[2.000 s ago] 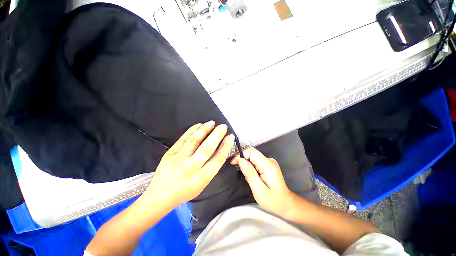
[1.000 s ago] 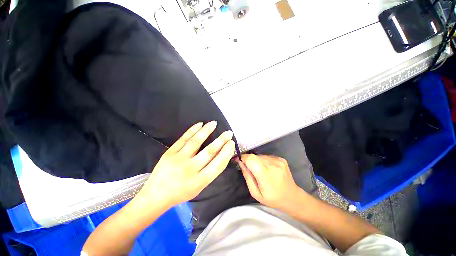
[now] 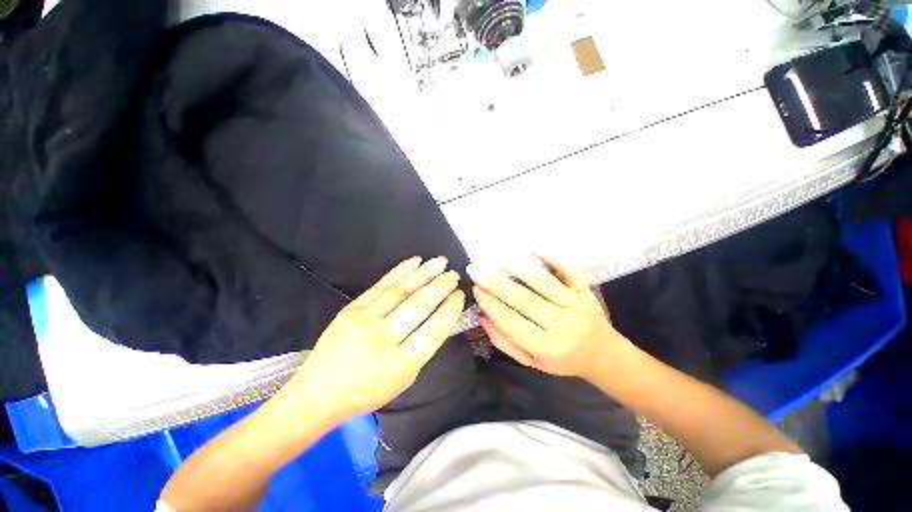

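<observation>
The black garment (image 3: 290,190) lies spread over the left of the white machine table, and its right edge runs down to the front edge. My left hand (image 3: 385,335) lies palm down on its lower right corner, fingers extended. My right hand (image 3: 545,315) is beside it at the table's front edge, fingers extended and fingertips by the garment's edge. Its thumb is mostly hidden, so I cannot tell if it pinches cloth. A pale thread (image 3: 318,277) lies on the garment. The narrow black strip cannot be made out.
Machine parts (image 3: 497,25) stand at the top centre. A small brown piece (image 3: 588,57) lies on the table (image 3: 600,170). A glossy black rectangular object (image 3: 828,92) and cables are at the right. A blue crate (image 3: 872,320) with black cloth is below right; more blue crates (image 3: 215,435) are below left.
My right hand has gone from a pinch on the narrow strip below the table edge to lying with extended fingers over the edge. My left hand has barely moved. The view has shifted slightly.
</observation>
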